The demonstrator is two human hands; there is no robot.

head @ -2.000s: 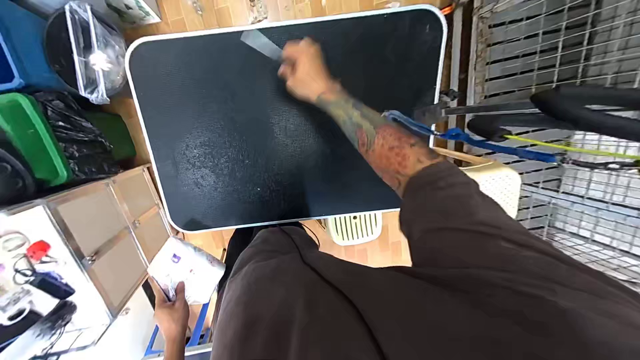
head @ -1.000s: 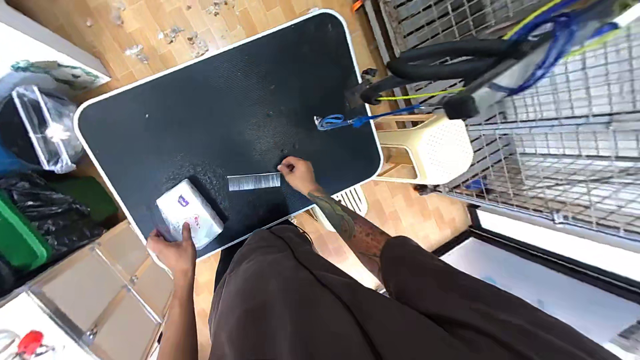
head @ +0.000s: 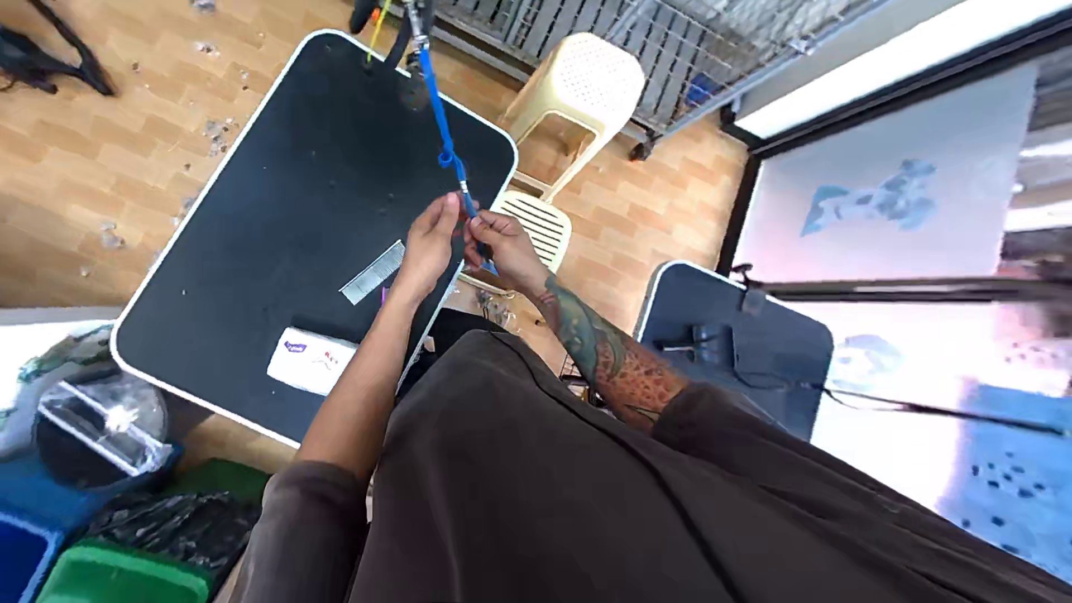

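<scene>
Both hands meet over the right edge of a black grooming table (head: 251, 251) with a pale rim. My left hand (head: 434, 239) and my right hand (head: 507, 247) pinch a blue strap (head: 437, 109) that runs up to a metal clip at the table's far end. Its lower end shows just under my fingers. A metal comb (head: 373, 272) lies flat on the table, just left of my left wrist. Nearer to me, a white packet with printing (head: 310, 360) lies beside my left forearm, which partly covers it.
Cream plastic stools (head: 586, 84) stand beyond the table's right edge, in front of a wire cage (head: 712, 42). A second black table (head: 737, 343) is at the right. Green and blue bins (head: 126, 578) stand at lower left, by a black plastic bag (head: 180, 523).
My left hand has let go of the white packet and my right hand has left the comb; both now hold the blue strap. The view has swung strongly.
</scene>
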